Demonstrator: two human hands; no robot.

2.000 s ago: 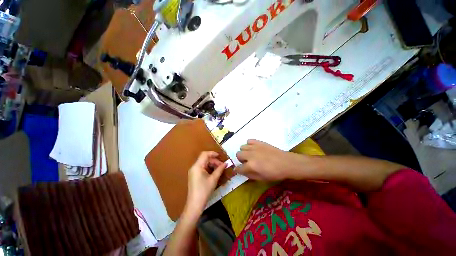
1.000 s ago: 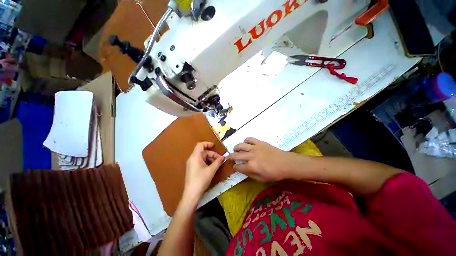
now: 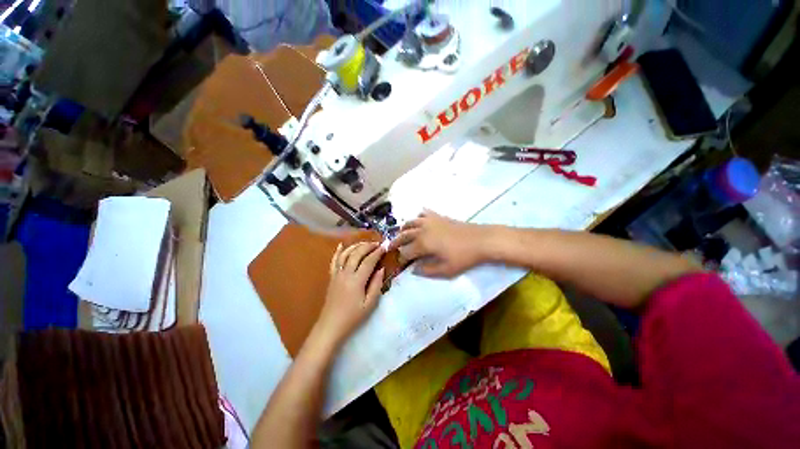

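Note:
A tan-brown panel (image 3: 298, 272) lies flat on the white table, its upper right edge at the needle area of the white sewing machine (image 3: 395, 105). My left hand (image 3: 355, 285) lies on the panel with its fingertips near the presser foot (image 3: 386, 224). My right hand (image 3: 437, 245) rests at the panel's right edge, fingers bent and close to the presser foot. Both hands press on the panel. A tiny white bit shows between the fingertips; the needle point itself is too small to make out.
Red-handled snips (image 3: 539, 156) lie right of the machine head. White backing pieces (image 3: 127, 237) lie on cardboard at left, above a dark brown ridged stack (image 3: 114, 390). Tan panels (image 3: 237, 123) lie behind the machine. A black phone (image 3: 677, 92) lies at the table's far right.
The panel and both hands have moved up to the presser foot. My left hand has flattened onto the panel. The view has shifted, showing more of the machine's top.

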